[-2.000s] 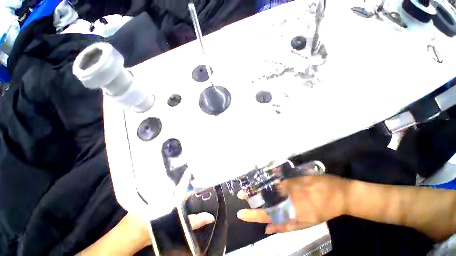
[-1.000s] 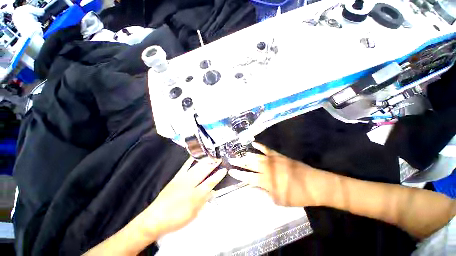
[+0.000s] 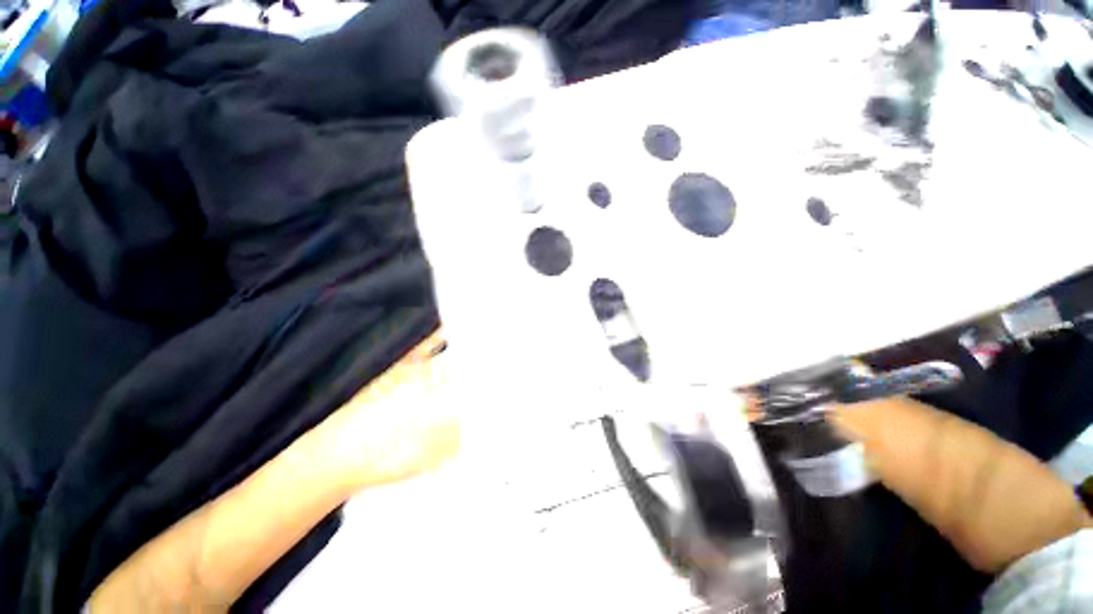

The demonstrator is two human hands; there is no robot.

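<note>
The black garment piece (image 3: 204, 228) lies heaped left of the white sewing machine head (image 3: 767, 288), which fills the middle and is blurred. My left hand (image 3: 414, 414) shows only in part at the head's left end; its fingers are hidden behind the head. My right hand (image 3: 875, 432) is mostly hidden behind metal parts (image 3: 815, 402) under the head's front edge. More black cloth shows below and right of it. What either hand holds cannot be seen.
A pale upright knob (image 3: 509, 96) stands on the head's left end. A metal guard (image 3: 719, 492) projects from its front. The white table top (image 3: 396, 540) lies below. Black round parts (image 3: 1079, 90) are at the upper right. A blue thing (image 3: 743, 30) shows behind the head.
The view has moved closer over the machine head, which now looks larger and covers my left fingers and much of my right hand. Both hands were visible by the needle area before.
</note>
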